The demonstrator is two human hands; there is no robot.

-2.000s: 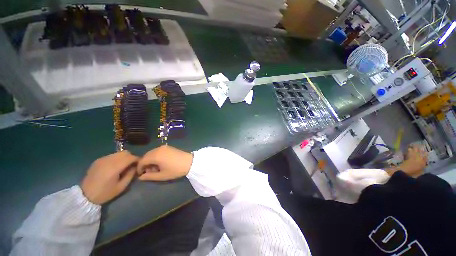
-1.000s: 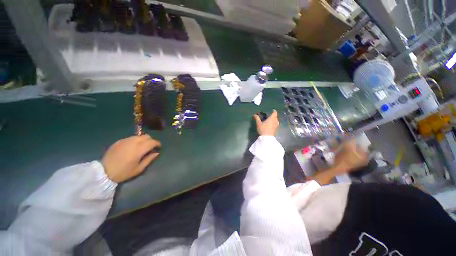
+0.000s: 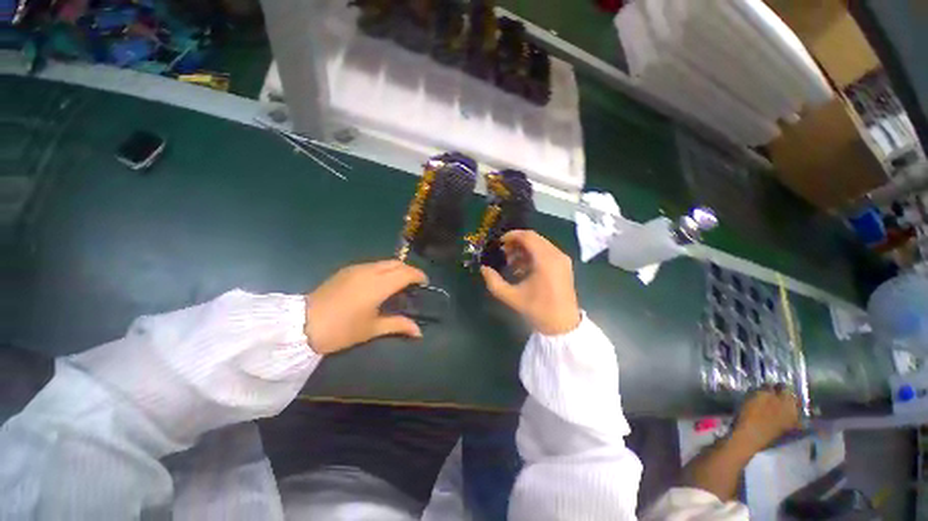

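Observation:
My left hand (image 3: pixel 351 307) is over the green mat and holds a dark watch case (image 3: pixel 422 302) with a thin bright rim between thumb and fingers. My right hand (image 3: pixel 544 283) is at the near end of the right stacked row of screen modules (image 3: pixel 517 193), thumb and fingertips around a dark screen module (image 3: pixel 496 256); its fingers partly hide it. The left stacked row (image 3: pixel 448 204) stands beside it, with gold flex cables along its left edge. An assembled watch unit (image 3: pixel 140 150) lies alone at the far left.
Tweezers (image 3: pixel 310 153) lie by the metal post. A white foam tray (image 3: pixel 458 112) holds more rows behind the shelf bar. Tissue (image 3: pixel 598 226) and a white bottle (image 3: pixel 651 244) lie right of the rows. A neighbour's hand (image 3: pixel 768 415) is at the blister tray (image 3: pixel 748 326).
My right hand has moved left from near the blister tray to the right row. A dark case now shows in my left hand. The view has swung left, bringing the lone watch unit into sight.

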